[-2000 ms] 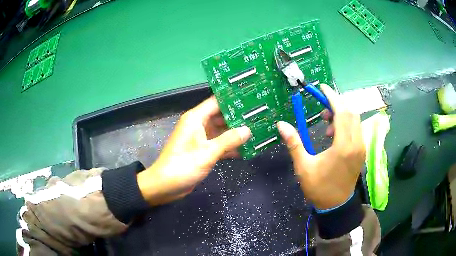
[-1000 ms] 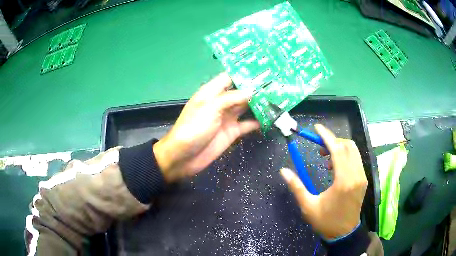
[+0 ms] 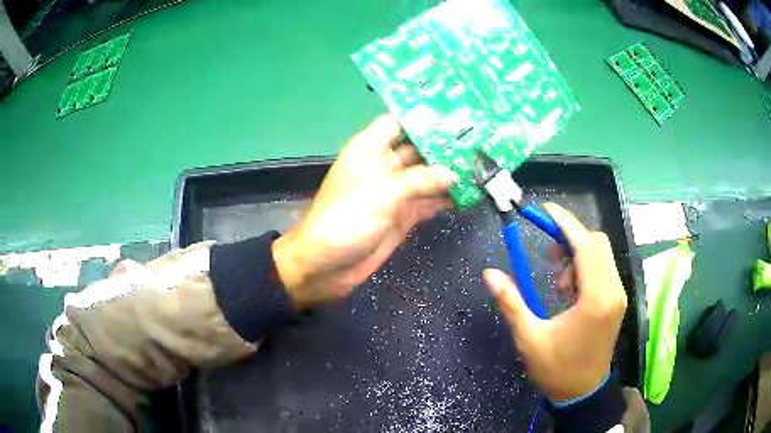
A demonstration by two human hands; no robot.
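Observation:
My left hand grips a green PCB panel by its lower left edge and holds it tilted above the back rim of the black tray. Glare washes out much of the panel's face. My right hand holds blue-handled cutters with the handles spread. The cutter jaws are at the panel's lower edge; whether they touch a lead cannot be told. Silvery clippings are scattered in the tray.
Green panels lie on the mat at far left and at right. Right of the tray are a yellow-green cloth, a small black lump and a yellow-green item. A dark tray with boards stands at the back right.
The panel was turned from its connector face to the glaring face between the first two frames. Since the last frame, panel and cutters have shifted slightly right and up.

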